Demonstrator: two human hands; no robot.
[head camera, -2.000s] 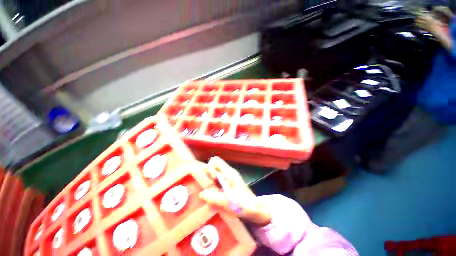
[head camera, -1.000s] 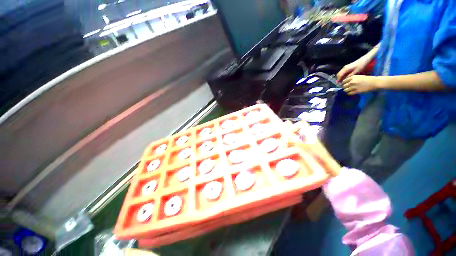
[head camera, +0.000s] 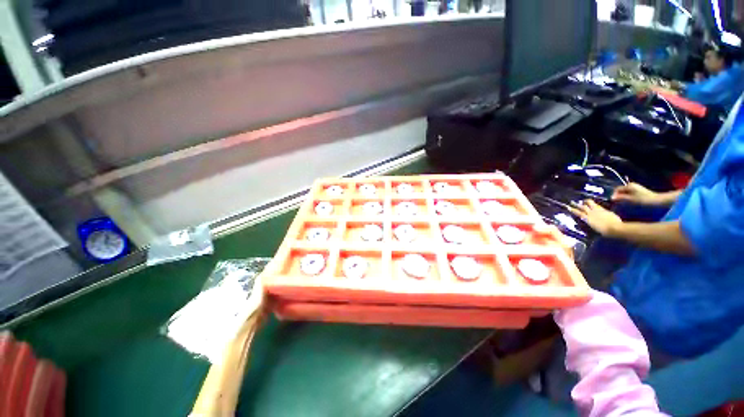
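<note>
A foam tray (head camera: 424, 291), orange-red, lies on top of another like tray, nearly squared up with it, over the green bench. Its square pockets hold round white units (head camera: 416, 265) with small centres, one per pocket. My left hand (head camera: 253, 313) is at the tray's front left corner; its fingers are blurred and mostly hidden at the edge. My right hand (head camera: 563, 242) is at the tray's right side, mostly hidden by the tray, with a pink sleeve below it.
A crinkled clear bag (head camera: 214, 313) with white contents and a small bag (head camera: 181, 244) lie left. A blue clock (head camera: 104, 241) stands by the partition. Stacked red trays (head camera: 28, 380) are lower left. A monitor (head camera: 546, 45) and a person in blue (head camera: 693, 269) handling black modules are right.
The upper tray has moved from the left onto the other tray and turned square to the bench. The view has turned, showing more bench and the bags.
</note>
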